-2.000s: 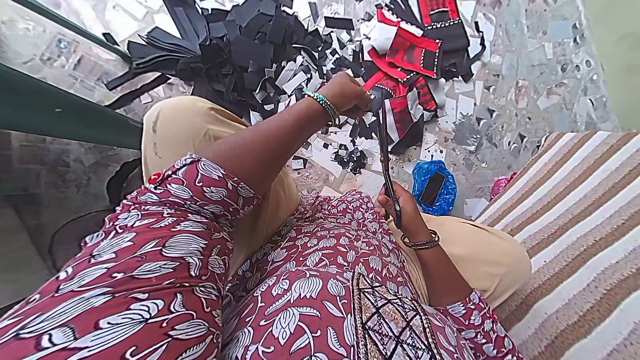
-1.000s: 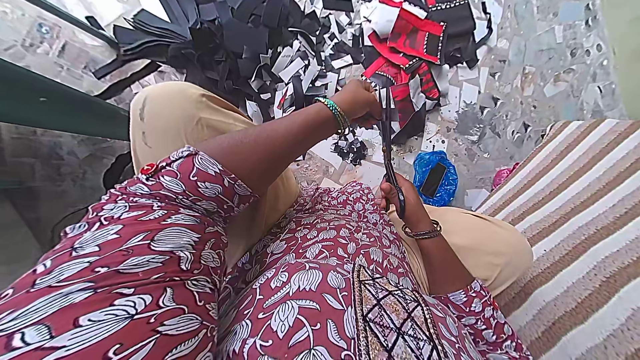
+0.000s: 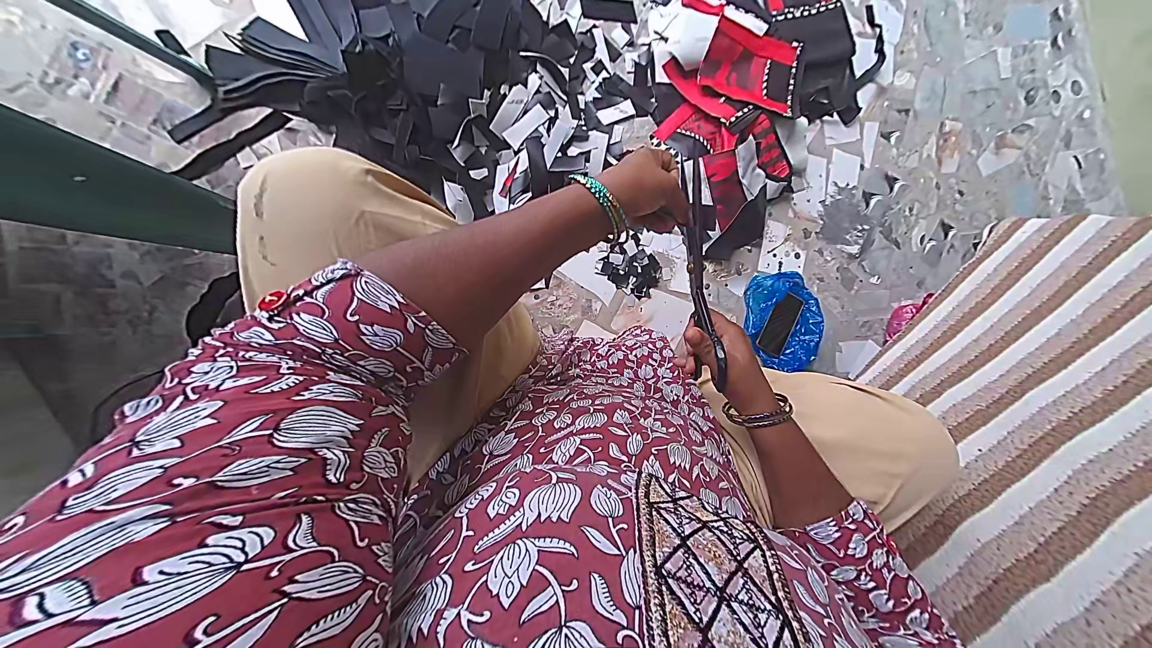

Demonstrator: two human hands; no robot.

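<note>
Long dark scissors (image 3: 695, 261) are held by their handles in my right hand (image 3: 724, 355), blades pointing away from my body. My left hand (image 3: 650, 189) is beside the upper part of the blades, its fingers pinched on a small piece of material, mostly hidden. Beyond the blades lie red and black fabric pieces with dotted trim (image 3: 751, 67). Past my left forearm is a large heap of black strips and pieces (image 3: 441, 72), with white offcuts (image 3: 531, 126) among them. A small pile of black snippets (image 3: 630, 265) rests on the floor below my left hand.
A blue plastic bag (image 3: 805, 337) with a dark rectangular object (image 3: 780, 324) on it lies right of the scissors. A striped brown and white textile (image 3: 1035, 405) covers the right side, near a bit of pink plastic (image 3: 904, 317). A dark green bar (image 3: 108, 184) crosses at left.
Both hands remain in nearly the same places, the right on the scissors and the left near the blades. The view has shifted slightly.
</note>
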